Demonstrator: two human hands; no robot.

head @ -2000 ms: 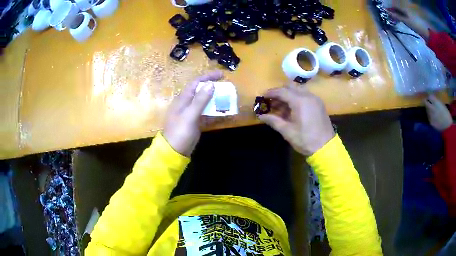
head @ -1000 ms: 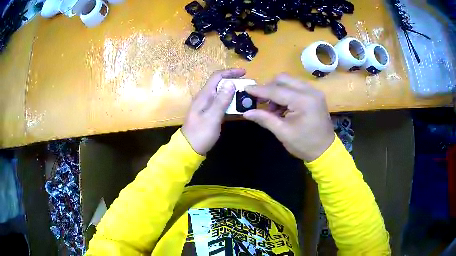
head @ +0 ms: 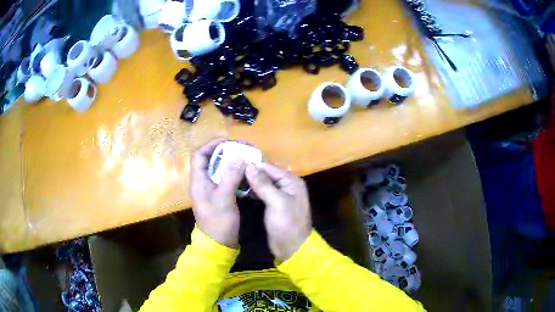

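A white plastic housing (head: 242, 152) is held near the table's front edge. My left hand (head: 214, 195) is closed around its left and lower side, thumb on its face. My right hand (head: 281, 207) touches its right lower side with the fingertips. The black square insert is not visible between my fingers. A heap of loose black inserts (head: 255, 67) lies beyond my hands. Three housings with black inserts (head: 329, 103) stand in a row to the right of the heap.
More white housings lie at the far left (head: 81, 93) and behind the heap (head: 198, 38). A clear plastic sheet (head: 481, 61) with thin black strips lies at the right. Below the edge, a right carton (head: 450, 201) holds white-and-black pieces. A person's red sleeve (head: 543, 164) shows at far right.
The black insert, seen between my right fingertips and then against the housing, is now out of sight. My right hand has closed in on the housing. The view has shifted, showing more housings and the carton's contents.
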